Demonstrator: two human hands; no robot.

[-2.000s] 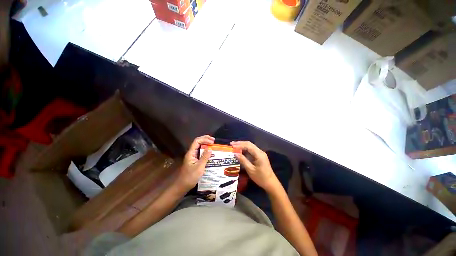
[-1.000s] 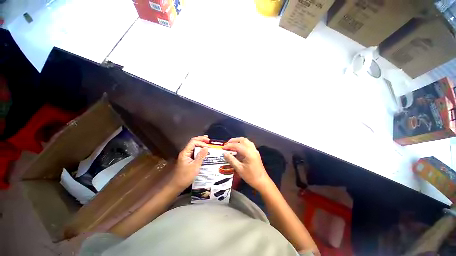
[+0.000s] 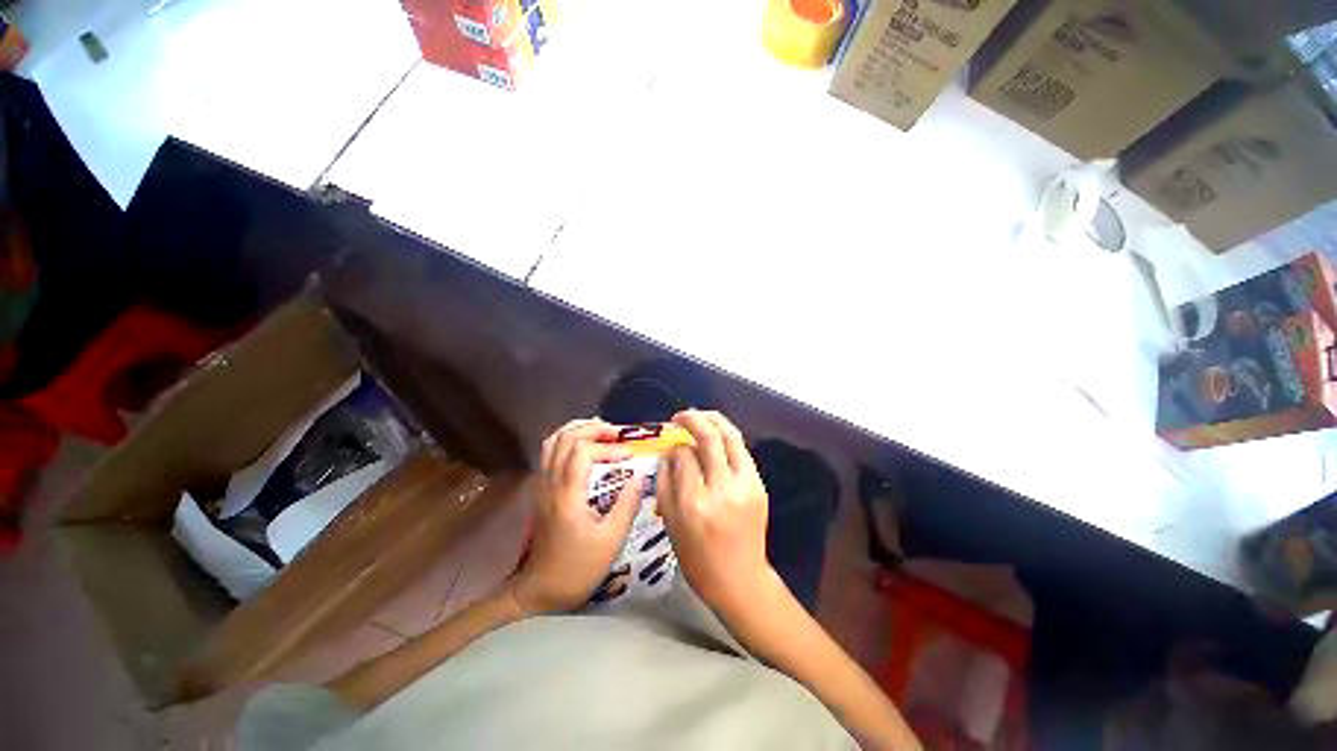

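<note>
A retail box (image 3: 641,561) with a white face, dark product pictures and an orange end is held upright against my lap, below the bench's front edge. My left hand (image 3: 575,514) grips its left side, with fingertips on the orange top end. My right hand (image 3: 713,506) grips its right side, fingers bent over the top. Both thumbs lie on the white face. My hands cover much of the box's sides and part of its face.
An open floor carton (image 3: 220,367) with white and dark contents stands at left. On the bench (image 3: 704,250) are stacked orange-red boxes (image 3: 472,37), yellow tape (image 3: 804,30), brown cartons (image 3: 1092,66), a pale tape roll (image 3: 1067,209) and a black-orange box (image 3: 1246,360). A red stool (image 3: 953,646) is at lower right.
My hands have moved further over the box's face, covering more of it, and its orange end now shows more between my fingers. The camera view has shifted slightly.
</note>
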